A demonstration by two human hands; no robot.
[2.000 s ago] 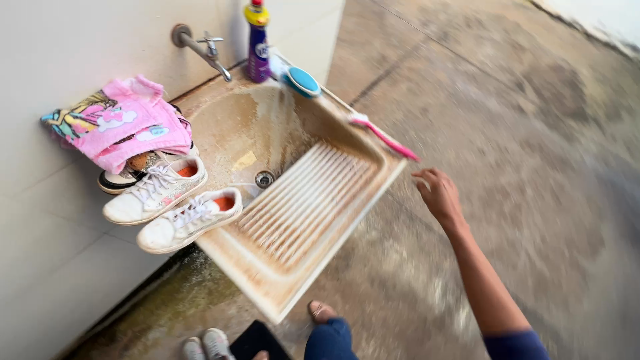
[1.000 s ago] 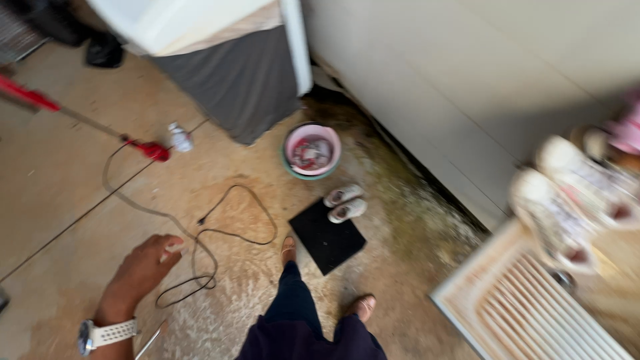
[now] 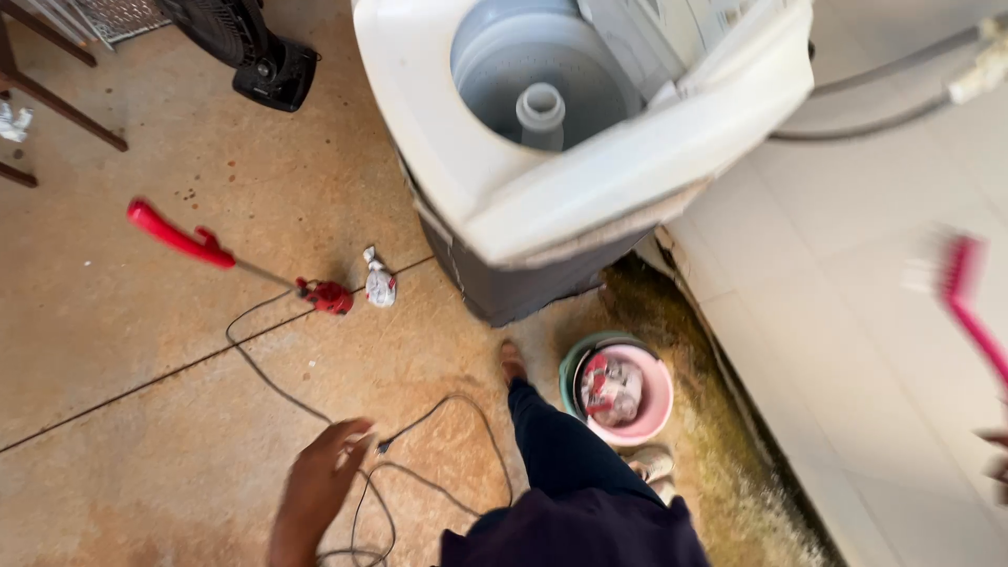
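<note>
Over the concrete floor at lower left, my left hand (image 3: 327, 472) is raised with bent, loosely parted fingers and holds nothing visible. At the right edge only a few blurred fingers of my right hand (image 3: 998, 465) show. Just above them a pink long-handled brush (image 3: 962, 283) is up in the air, bristles facing left; its handle runs out of view toward that hand, so the grip itself is hidden. In front of me a white top-loading washing machine (image 3: 417, 87) has its lid raised, the tub and its central post visible.
Nested pink and green buckets (image 3: 660, 394) hold red and white items beside my leg, near shoes (image 3: 652, 463). A black cable (image 3: 480, 417) loops over the floor to a red long-handled tool (image 3: 181, 240). A white bag (image 3: 380, 285) and black fan (image 3: 276, 75) lie farther off. Hoses cross the wall.
The view has swung left from the sink to the washing machine. The pink brush, on the sink's rim two seconds ago, is now in the air by my right hand.
</note>
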